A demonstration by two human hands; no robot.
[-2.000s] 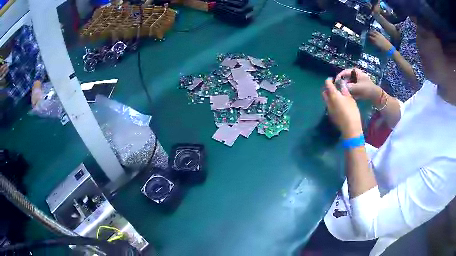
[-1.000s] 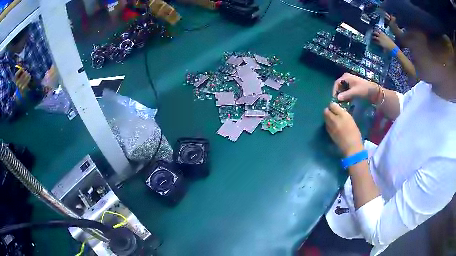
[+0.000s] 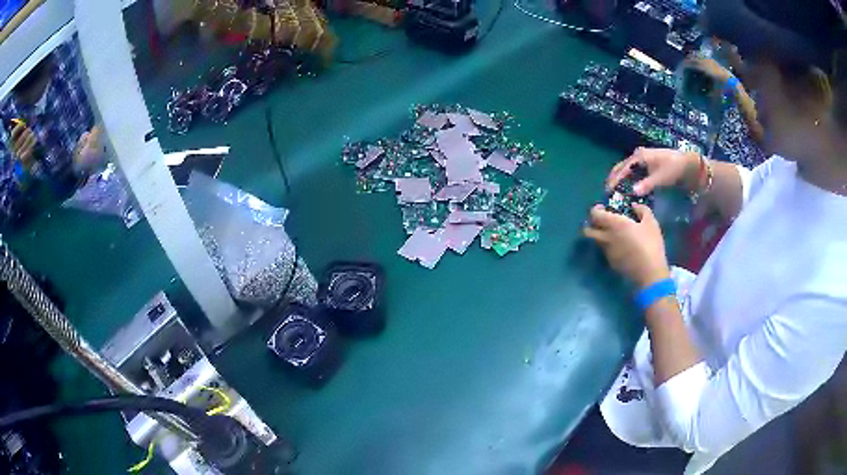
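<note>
Neither of my hands is in view. Two black speaker housings lie nearest in front of me on the green mat, drivers facing up: one at the front (image 3: 297,340) and one behind it to the right (image 3: 351,288), close together. The silver screw feeder (image 3: 181,380) with a yellow wire stands at the lower left. The dark head of the electric screwdriver (image 3: 223,440) with its thick black cable hangs over the feeder, beside a ribbed metal hose (image 3: 51,320).
A metal post (image 3: 153,176) rises left, by a clear bag of small grey pieces (image 3: 265,264). Circuit boards and grey-pink flat pieces (image 3: 460,158) lie mid-table. A neighbour in white (image 3: 752,315) holds a small dark part at right. Another person (image 3: 56,121) is far left.
The screwdriver head and cable have come into view at the lower left since the first frame. The neighbour's hands have shifted around the small part. The two speaker housings stay in place on the mat.
</note>
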